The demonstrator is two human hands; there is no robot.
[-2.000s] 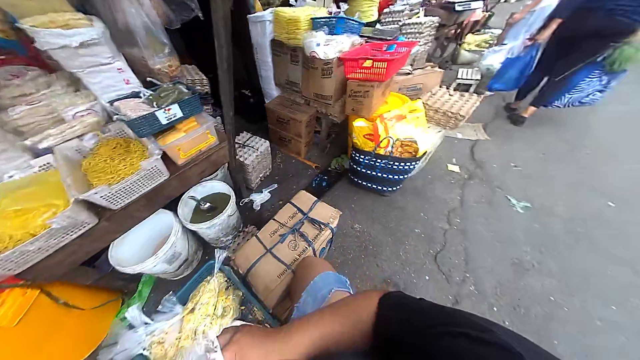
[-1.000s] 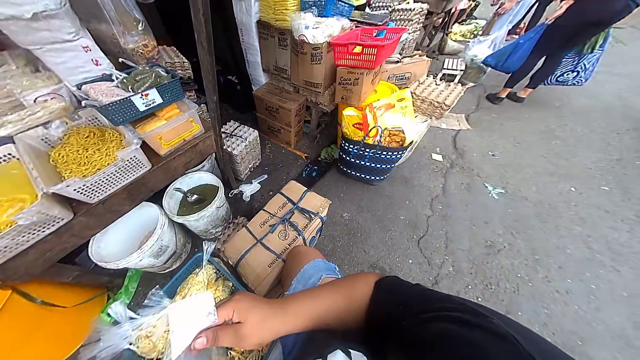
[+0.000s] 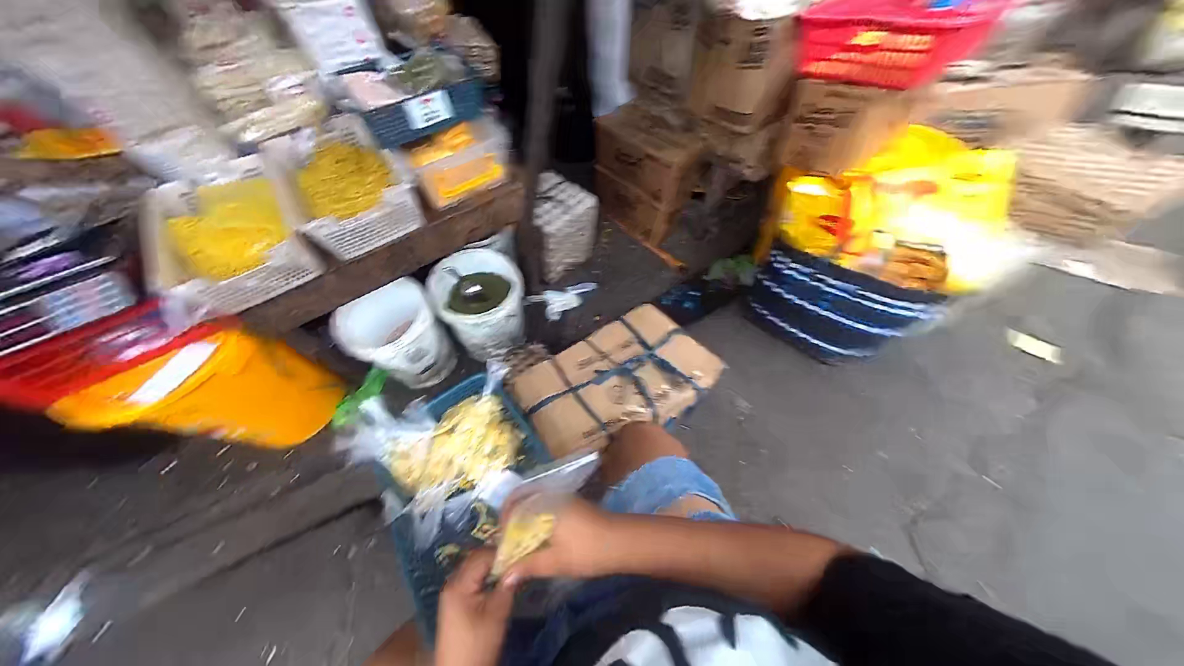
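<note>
A small clear plastic bag (image 3: 525, 539) with pale yellow pieces in its bottom is held between my two hands, above the near part of a blue plastic crate (image 3: 407, 560). My right hand (image 3: 560, 536) grips the bag from the right, and its open top sticks up past the fingers. My left hand (image 3: 476, 587) pinches the lower end from the left. Both hands are blurred. Just beyond them in the crate lies a heap of pale yellow pieces (image 3: 472, 439) in a larger clear plastic bag.
A strapped cardboard box (image 3: 615, 375) stands beyond my knee. Two white buckets (image 3: 393, 338) sit by a wooden stall ledge (image 3: 388, 254) with baskets of yellow goods. Orange and red material (image 3: 231, 388) lies at left. A dark blue striped basket (image 3: 832, 310) of yellow bags stands at right.
My left hand has come into view and taken hold of the small bag. My right hand has moved from over the heap to nearer my body. The view has swung left.
</note>
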